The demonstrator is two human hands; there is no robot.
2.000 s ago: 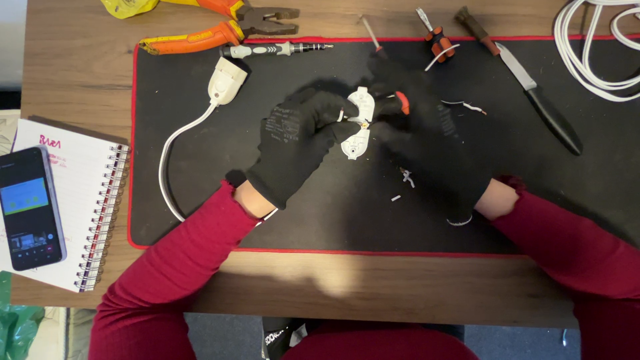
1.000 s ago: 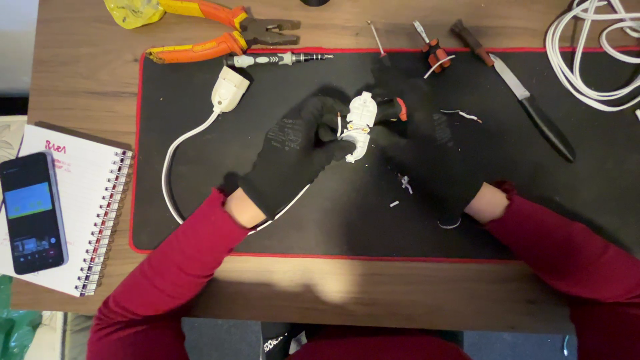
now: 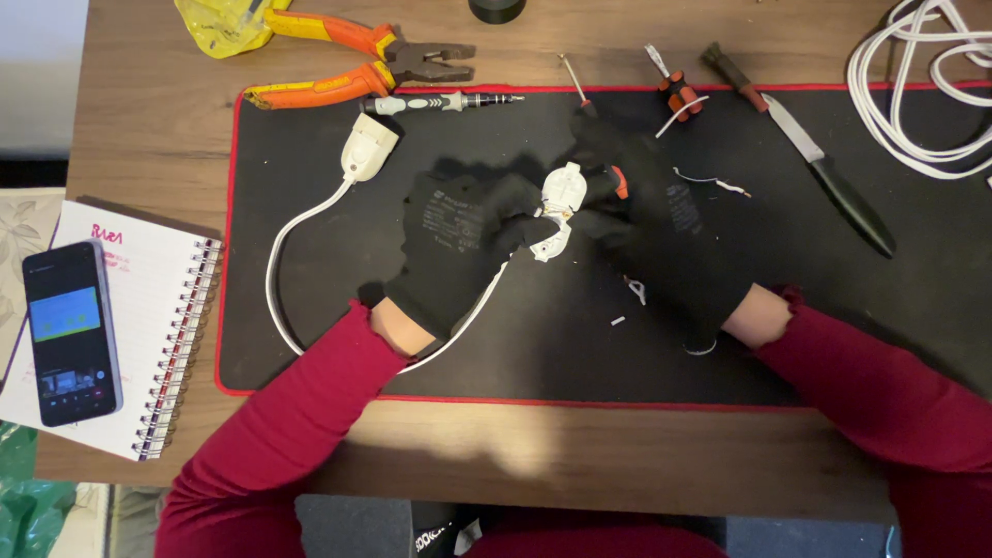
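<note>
Both hands wear black gloves over the black mat. My left hand grips the lower part of an opened white plastic electrical fitting, from which a white cable loops left to a white socket connector. My right hand is at the right side of the fitting; a small red-orange piece shows among its fingers. A thin screwdriver with a red end lies just above this hand, partly covered. Small metal parts show at the fitting's middle; the right fingertips are too dark to make out fully.
Combination pliers, a grey precision screwdriver, a small red-and-black screwdriver, a brush and a knife lie along the far side. Coiled white cable is at right. Wire scraps dot the mat. A phone rests on a notebook.
The white fitting has turned a little between my hands, and my left fingers have shifted on its lower part. The tools around the mat have not moved.
</note>
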